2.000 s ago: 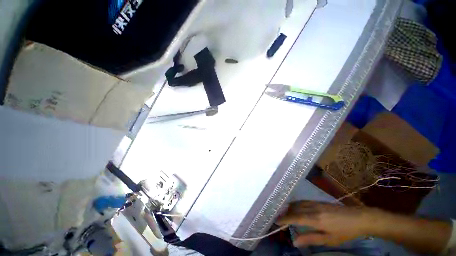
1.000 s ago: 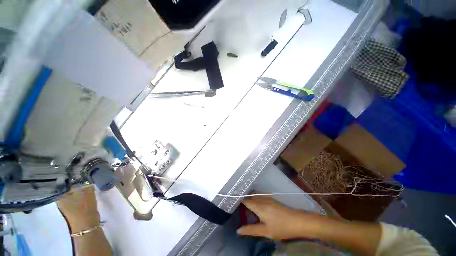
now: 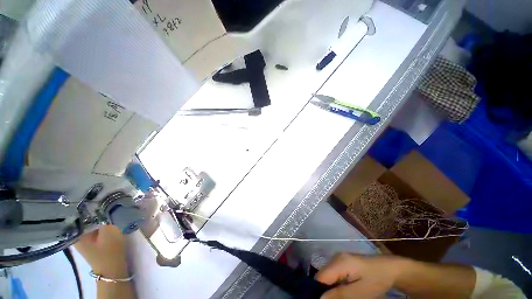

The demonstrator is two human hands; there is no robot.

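My right hand (image 3: 364, 277), at the bottom right, grips the black binding strip (image 3: 265, 264) and holds it taut to the presser foot (image 3: 179, 221). My left hand (image 3: 108, 251), with a bracelet, is at the lower left beside the needle area; its fingers are hidden by the lockstitch machine's head (image 3: 111, 213). The off-white piping cord (image 3: 326, 239) runs from the foot across the table edge to the cardboard box (image 3: 417, 175), where a tangled loose cord pile (image 3: 376, 207) lies.
Tweezers (image 3: 219, 111), black fabric scraps (image 3: 258, 82) and green-and-blue thread snips (image 3: 345, 109) lie on the table. Pattern cards (image 3: 175, 26) with handwriting are by the machine. Beyond the ruler-marked edge (image 3: 350, 152) are blue plastic and checked cloth (image 3: 449, 90).
The view has shifted, showing more of the machine head. My left hand came into view at the needle area. My right hand moved from the cord to the black strip and has pulled it further right.
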